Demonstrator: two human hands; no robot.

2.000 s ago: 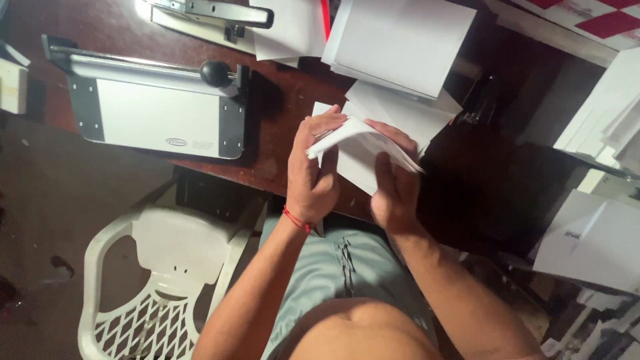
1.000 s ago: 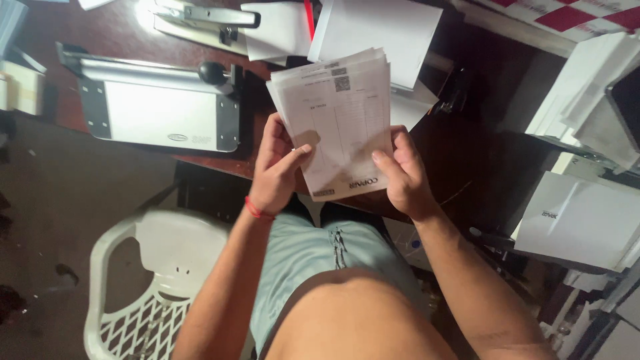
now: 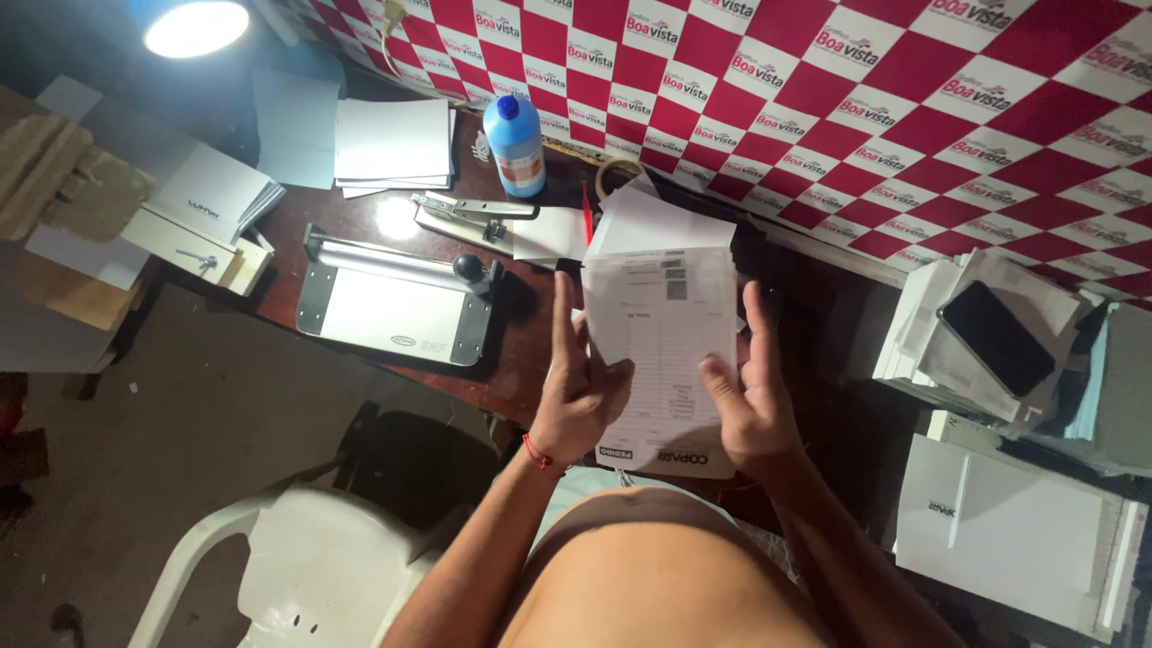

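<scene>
A stack of printed paper forms (image 3: 666, 360) is held upright before my body, its edges roughly aligned. My left hand (image 3: 580, 378) grips its left edge, thumb across the front and index finger stretched out. On the right edge, my right hand (image 3: 754, 387) holds it with the thumb on the face and a finger extended. Blank white sheets (image 3: 661, 220) lie on the desk just beyond the stack. A rotary paper trimmer (image 3: 396, 310) stands to the left, and behind it a long-arm stapler (image 3: 477, 216) rests by a white paper.
A blue bottle (image 3: 517, 148) and a white paper pile (image 3: 393, 139) stand at the back. At right are paper stacks (image 3: 918, 351) topped by a smartphone (image 3: 996, 337), and a printed pad (image 3: 999, 522). A white plastic chair (image 3: 315, 558) is at lower left, a lamp (image 3: 196, 29) above.
Two seconds ago the papers were bent between my hands; they then opened out flat and are now held upright. The view has tilted up to show more of the wall and lamp.
</scene>
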